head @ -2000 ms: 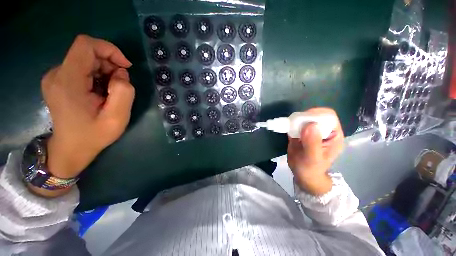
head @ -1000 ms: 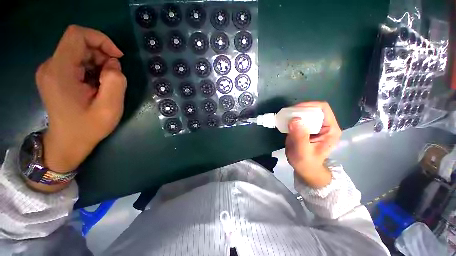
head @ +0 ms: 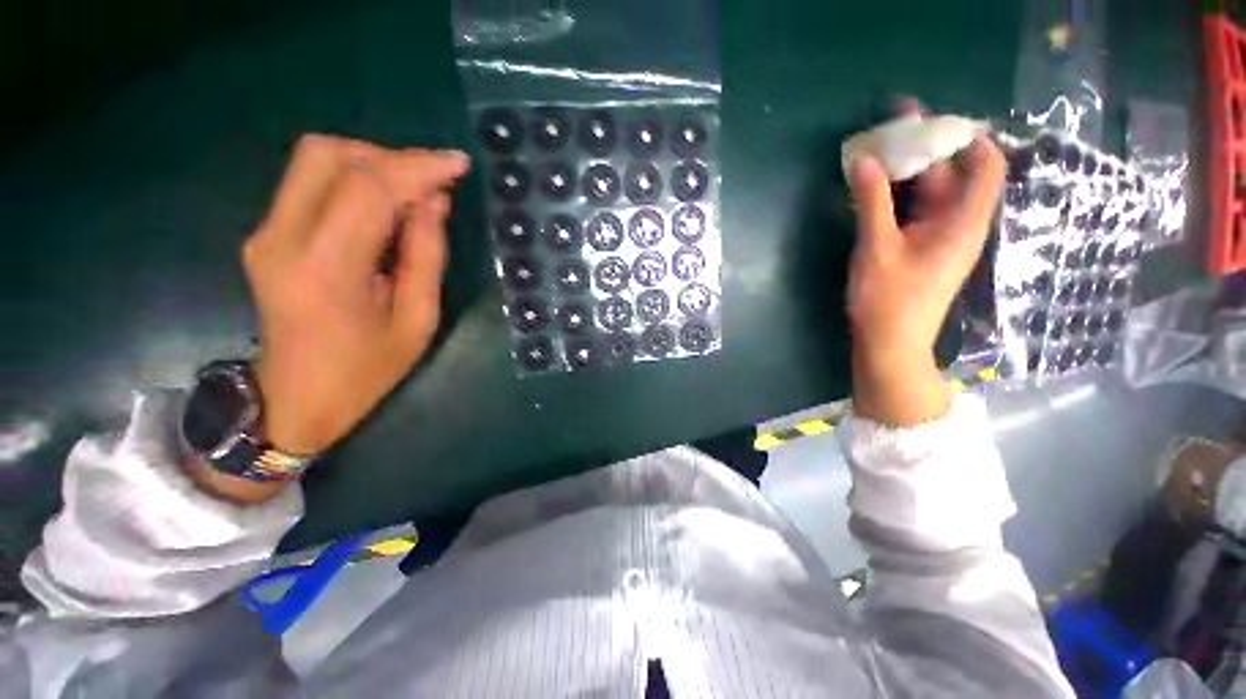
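A flat clear plastic bag (head: pixel 588 85) lies on the dark green work surface. Rows of five black discs (head: pixel 597 134) with pale centres lie on it. My right hand (head: pixel 918 260) holds the white squeeze bottle (head: pixel 913 142) sideways between thumb and fingers, to the right of the bag and away from the discs. My left hand (head: pixel 349 280) is at the bag's left, fingers curled, with thumb and index fingertips near each other. Whether anything small is between its fingers cannot be seen.
Shiny filled bags of discs (head: pixel 1080 260) lie at the right, close beside my right hand. A red-orange bin (head: pixel 1226 144) stands at the far right edge. The bench's front edge has yellow-black tape (head: pixel 799 432). A blue object (head: pixel 312 580) is below at the left.
The bottle has moved up and right, away from the lower-right discs, and its nozzle now points right. My left hand has moved right, towards the bag. The whole view has shifted.
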